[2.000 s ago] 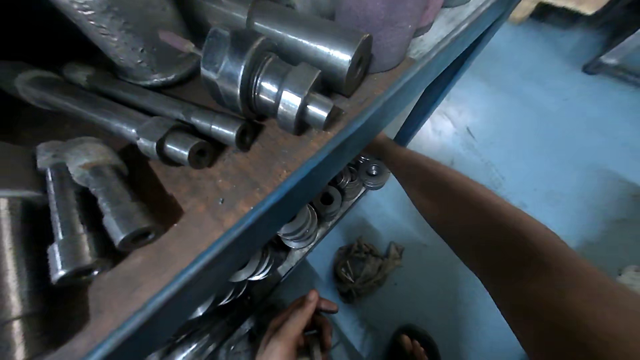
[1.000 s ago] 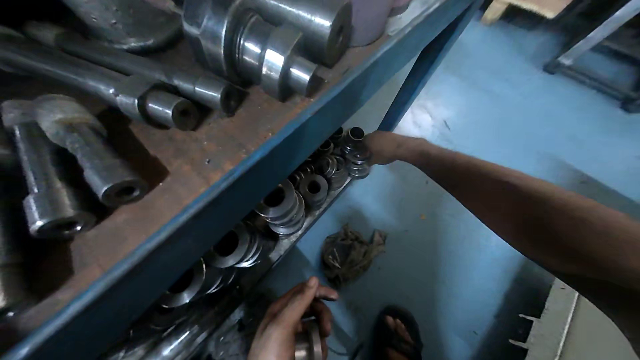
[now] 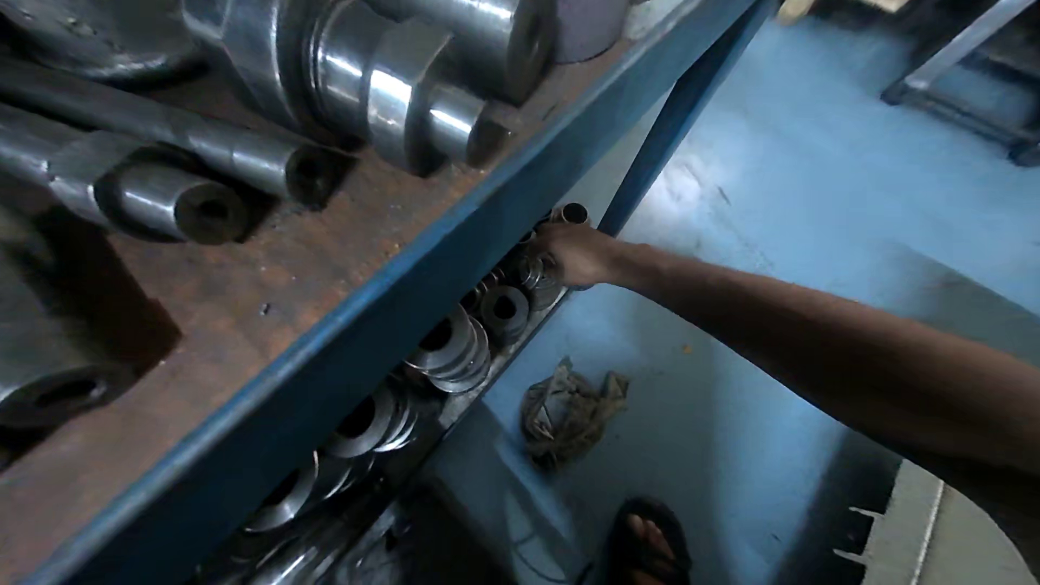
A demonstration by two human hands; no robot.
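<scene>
My right hand (image 3: 575,253) reaches in at the far end of the lower shelf, touching steel rings there; its fingers are mostly hidden, so a grip cannot be made out. A ring-shaped metal sleeve (image 3: 574,214) stands just behind it. Nearer along that shelf lie a thick steel collar (image 3: 504,313) and stacked metal rings (image 3: 451,351), with more rings (image 3: 370,422) closer to me. My left hand is out of view.
On the upper shelf (image 3: 325,276) lie a stepped steel shaft (image 3: 390,81) and hollow steel bars (image 3: 171,195). Its blue metal edge (image 3: 390,284) overhangs the lower shelf. A crumpled cloth or bag (image 3: 569,410) lies on the blue floor, near a sandalled foot (image 3: 647,540).
My right hand, hidden behind the shelf edge two seconds ago, now shows at the rings. My left hand, seen at the bottom in both earlier frames, has left the view.
</scene>
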